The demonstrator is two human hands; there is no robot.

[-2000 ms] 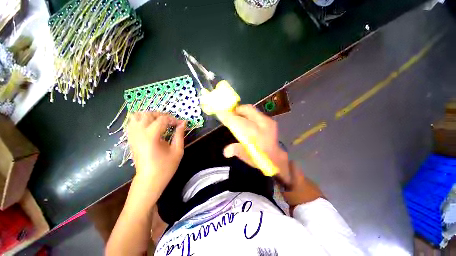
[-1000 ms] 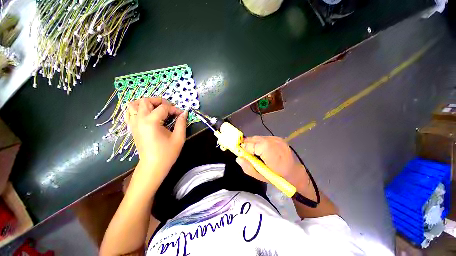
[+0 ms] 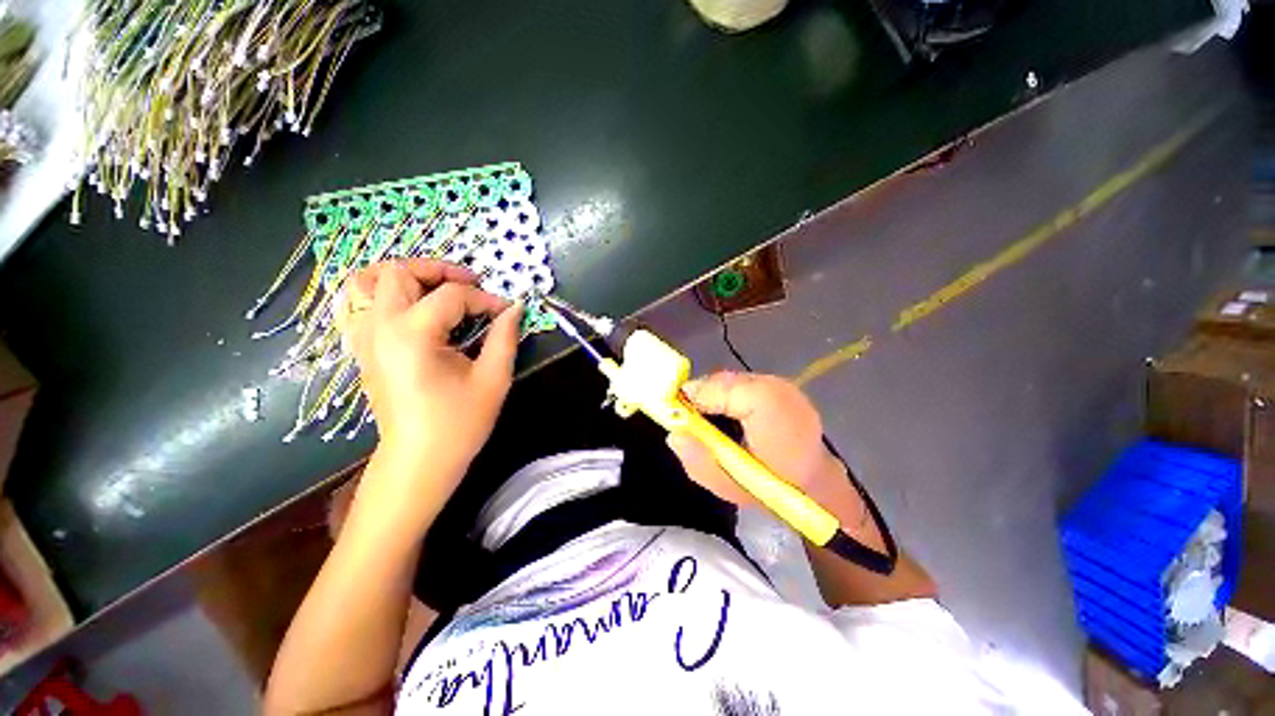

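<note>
The green PCB panel (image 3: pixel 420 199) lies on the dark bench, with white-ringed boards on its right part and thin lead wires (image 3: pixel 315 371) fanning off its left side. My left hand (image 3: pixel 420 343) is over the panel's lower part, thumb and fingertips pinched near the right edge; they seem to hold a lead wire, mostly hidden by the fingers. My right hand (image 3: pixel 762 427) is closed around the yellow soldering iron (image 3: pixel 720 448). The iron's tip is at the panel's lower right corner, close to my left fingertips.
Wired panels (image 3: pixel 210 98) with hanging wires lie at the upper left. A pale tin (image 3: pixel 738 11) and a black object (image 3: pixel 940 21) are cut off at the top. The bench edge (image 3: pixel 804 221) runs diagonally. A small brown box (image 3: pixel 755 280) is below it, and a blue crate (image 3: pixel 1154 553) at right.
Since two seconds ago, the iron's tip has come down from above the panel to its lower right corner. Since one second ago, the hands hold nearly the same pose; the view has shifted slightly.
</note>
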